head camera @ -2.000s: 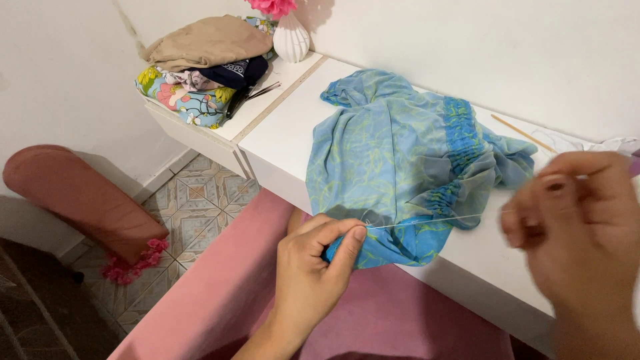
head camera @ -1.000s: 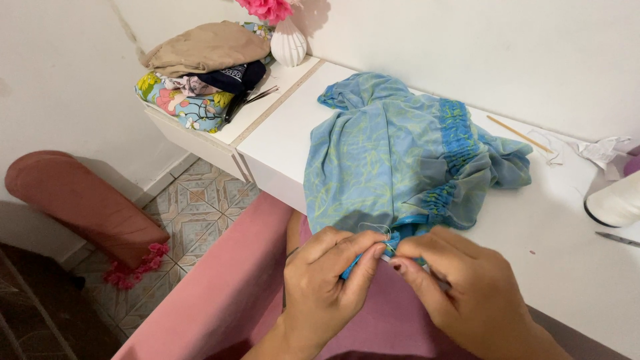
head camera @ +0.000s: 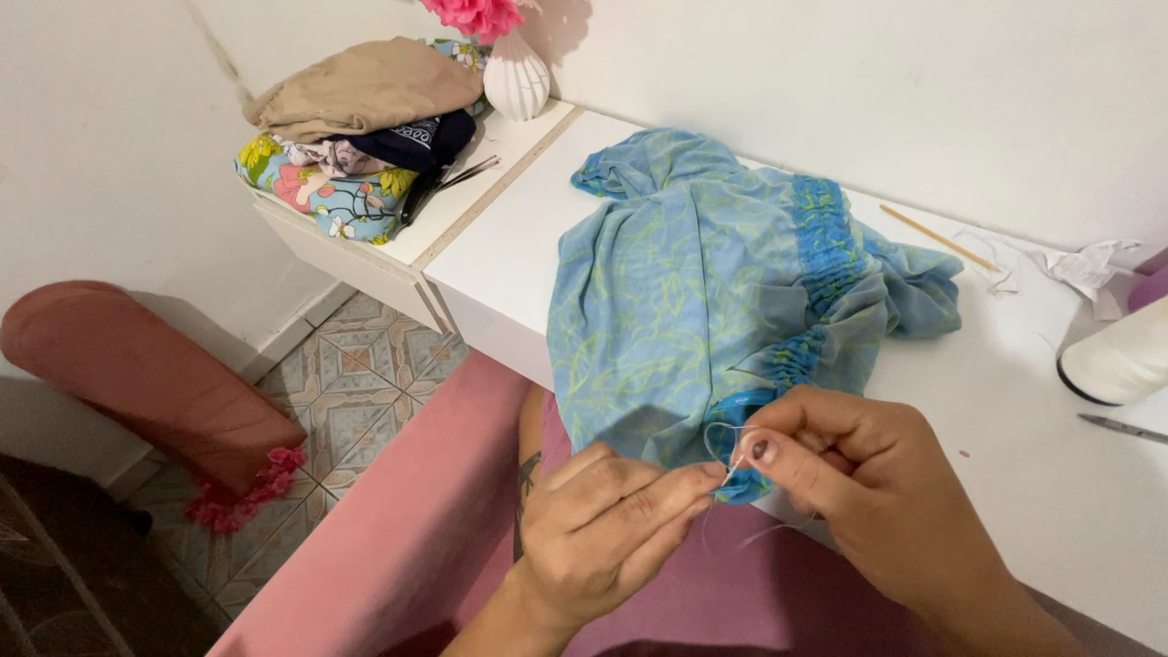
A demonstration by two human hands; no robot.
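A blue and green patterned garment point(head camera: 657, 292) with gathered bands lies on the white tabletop, its near edge hanging over the front. At that edge my left hand point(head camera: 611, 520) pinches the blue cloth between thumb and fingertips. My right hand point(head camera: 849, 484) has thumb and forefinger closed on a thin, pale needle point(head camera: 733, 470), its lower end at my left fingertips. Light thread point(head camera: 712, 436) loops above the fingertips, and more thread trails below them. Whether the needle point is in the cloth cannot be seen.
Folded fabrics point(head camera: 365, 100) and dark-handled scissors point(head camera: 424, 192) lie at the back left beside a white ribbed vase point(head camera: 517, 78). Toward the right are a wooden stick point(head camera: 940, 237), crumpled paper point(head camera: 1090, 265), a white cone-shaped object point(head camera: 1118, 356) and a grey pointed tool point(head camera: 1124, 427). A pink armrest point(head camera: 365, 520) stands at left.
Two seconds ago my right hand was far to the right with the thread drawn taut. It has come back to my left hand at the garment's edge, and the thread is now slack.
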